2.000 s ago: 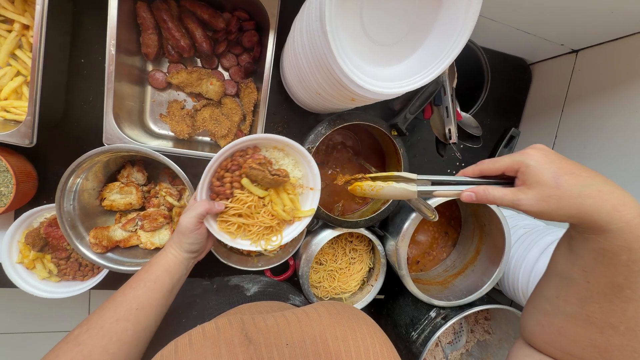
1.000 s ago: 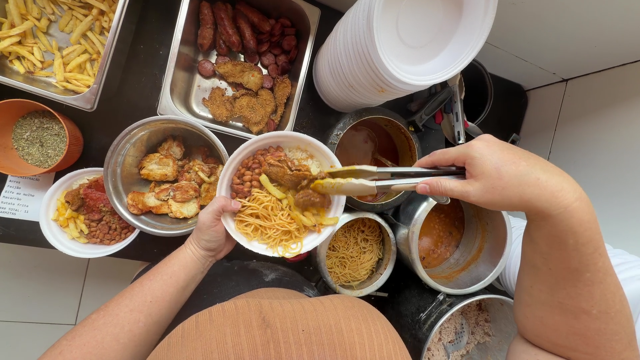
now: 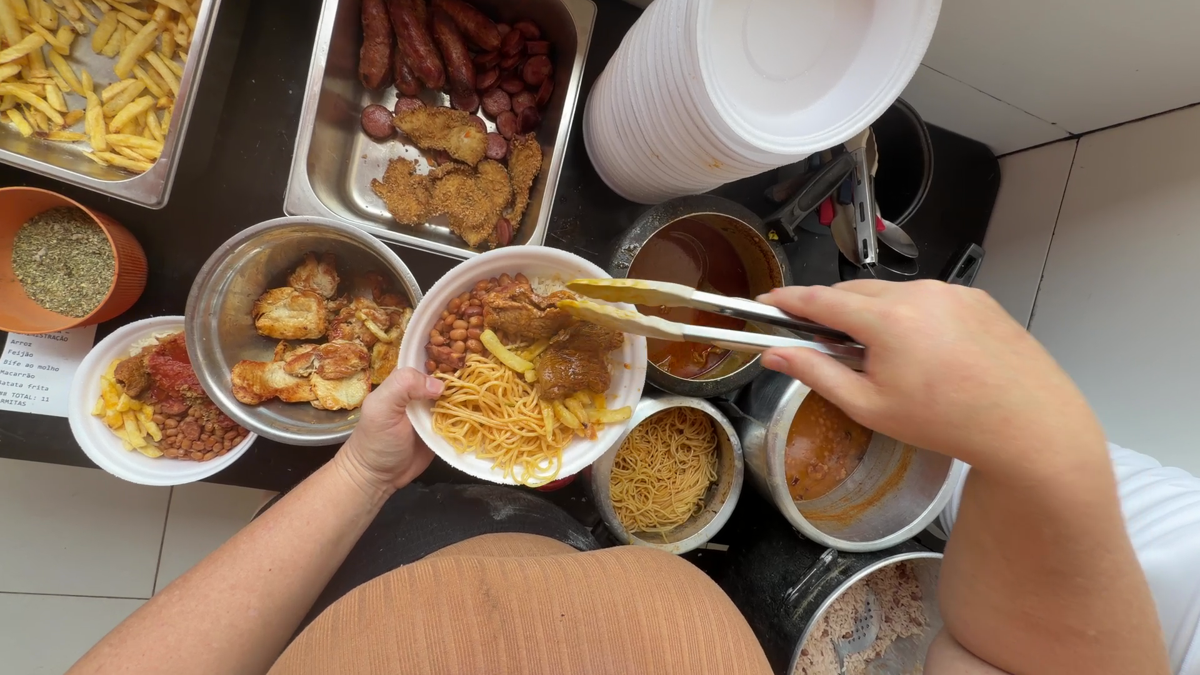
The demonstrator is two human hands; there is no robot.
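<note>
My left hand [image 3: 389,427] holds a white foam bowl [image 3: 424,337] by its left rim. Beans, spaghetti [image 3: 497,412], french fries and pieces of meat in brown sauce [image 3: 572,361] fill it. Metal tongs [image 3: 722,319] with yellowish tips are gripped in my right hand [image 3: 928,366]; the tips are over the meat at the bowl's upper right, apart from each other. Whether they touch the meat I cannot tell. Behind the tongs stands a pot of red-brown sauce [image 3: 698,253]. A steel bowl of browned chicken pieces [image 3: 309,337] is just left of the held bowl.
Around are a tray of sausages and breaded pieces [image 3: 323,122], a fries tray [image 3: 169,155], stacked foam bowls [image 3: 656,103], an orange tub of herbs [image 3: 127,272], a filled foam bowl [image 3: 94,450], a spaghetti pot [image 3: 722,506], a bean pot [image 3: 900,506] and a rice pot [image 3: 872,609].
The right hand and tongs have moved left from above the sauce pot to over the held bowl. More sauced meat now lies in that bowl. The view has shifted somewhat.
</note>
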